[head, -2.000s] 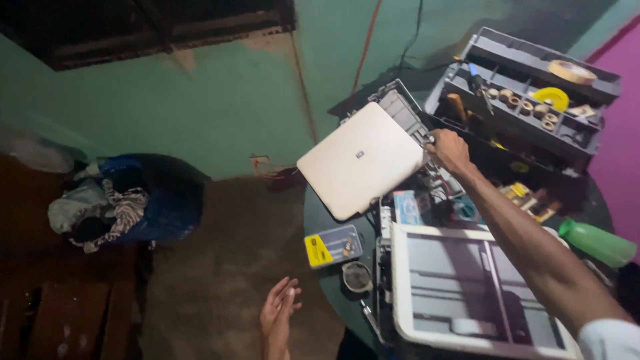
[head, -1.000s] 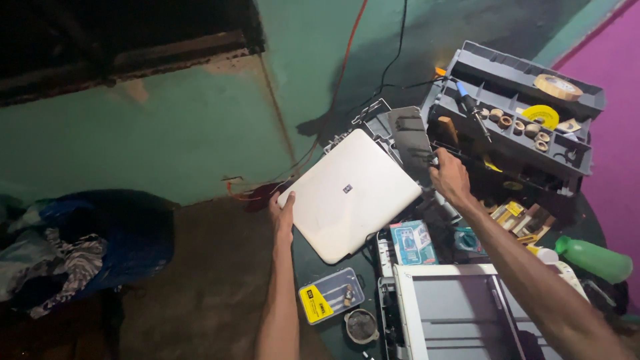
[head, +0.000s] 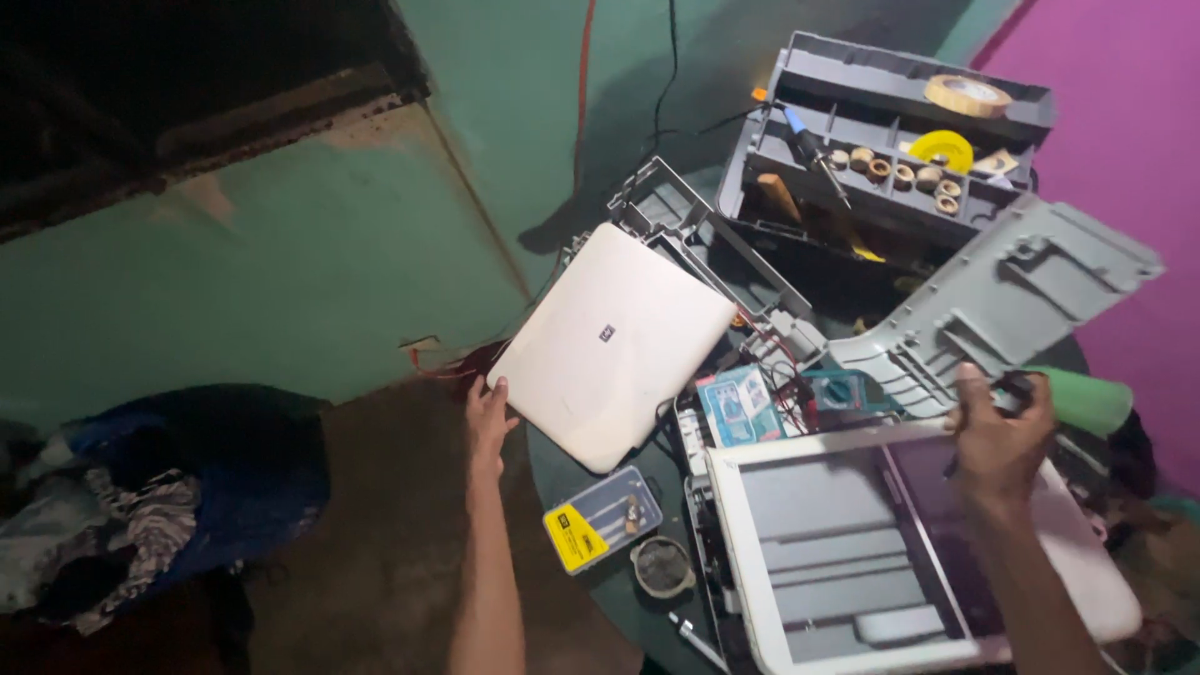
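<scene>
My left hand (head: pixel 489 422) touches the lower left corner of a white HP printer lid (head: pixel 614 347), its fingers at the edge. At the right, my right hand (head: pixel 1003 441) holds a dark-handled tool whose kind I cannot tell, and a grey molded plastic printer part (head: pixel 1022 291) stands tilted just beyond it. Whether that hand also grips the grey part is unclear. Below lies a white-framed printer scanner housing (head: pixel 731 544) with a glass pane. A grey plastic frame (head: pixel 750 262) rests behind the lid.
An open grey toolbox (head: pixel 816 75) holds tape rolls and a soldering iron (head: pixel 816 155). A clear plastic case (head: pixel 605 520), a round tin (head: pixel 663 567), a multimeter (head: pixel 839 389) and a green bottle (head: pixel 1087 398) lie on the round table (head: pixel 581 553). A blue tub (head: pixel 262 469) of cloth stands left.
My right hand has moved right and toward me, from beside the lid to over the scanner housing. The grey molded part now stands at the right. My left hand has reached the lid's edge since two seconds ago.
</scene>
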